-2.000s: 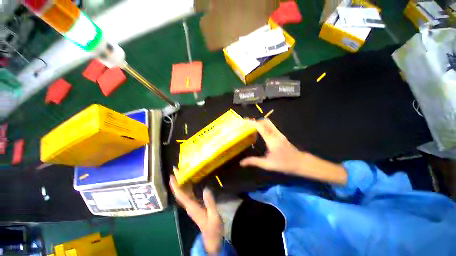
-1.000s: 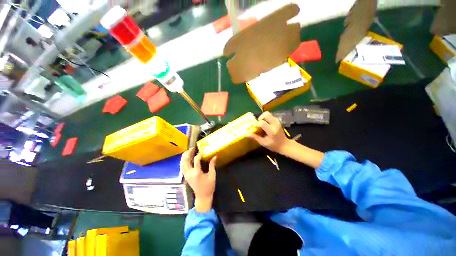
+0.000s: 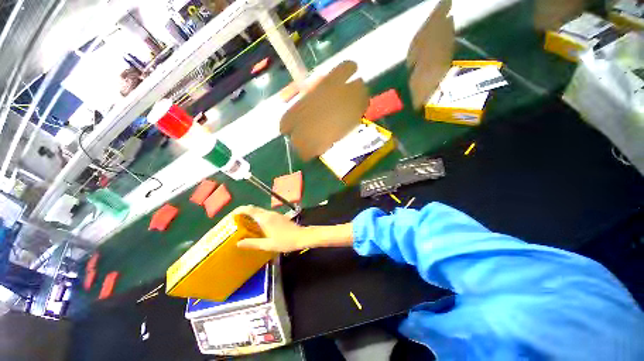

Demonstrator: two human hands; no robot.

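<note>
A closed yellow carton [image 3: 219, 264] stands tilted over the blue platform of the bench scale [image 3: 240, 328]. My right hand [image 3: 272, 229] grips its upper right end, with the fingers over the top and the thumb on the near side. The carton's lower left end reaches the platform's left edge; whether its full weight rests there I cannot tell. My left hand is not in view. Two dark printed packs [image 3: 402, 176] lie side by side on the black mat.
Open cartons with white papers [image 3: 356, 151] stand on the green belt [image 3: 522, 77], lids up. Red pads [image 3: 287, 189] lie beside the scale. A signal light [image 3: 219, 154] leans across behind it. A white plastic bag [image 3: 614, 92] is at right. Small yellow strips [image 3: 355, 301] lie on the mat.
Two cartons showed before, one on the scale and one between my hands; now one shows, at the scale. My right hand has moved left to it. My left hand has left the view.
</note>
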